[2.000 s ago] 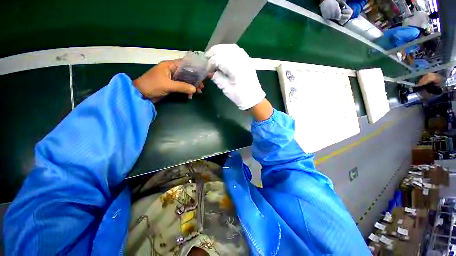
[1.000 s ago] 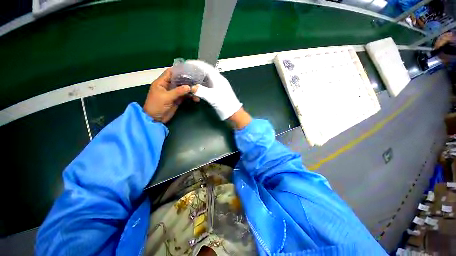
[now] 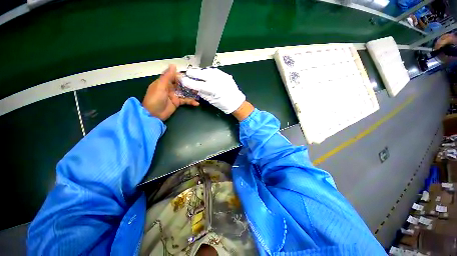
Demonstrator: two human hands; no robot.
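My bare left hand (image 3: 164, 95) and my right hand (image 3: 216, 89) in a white glove meet over the dark green bench top (image 3: 200, 137), near the pale rail. Between them they hold a small bubble bag (image 3: 185, 91), dark and shiny, mostly covered by the gloved fingers. Whether a part is inside cannot be told for sure. A large white packing tray (image 3: 330, 90) lies to the right, with two grey round spots in its near-left pockets.
A second white tray (image 3: 388, 65) lies further right. A grey-white upright (image 3: 213, 32) rises behind my hands by the side rail (image 3: 118, 71). The green conveyor (image 3: 120, 35) runs beyond. Cartons (image 3: 433, 215) stand on the floor at right; people in blue are at the upper right.
The bubble bag has gone from raised and visible above the fingers to lower and largely covered by my gloved right hand. Against the earliest frame, the view has shifted and the trays appear turned.
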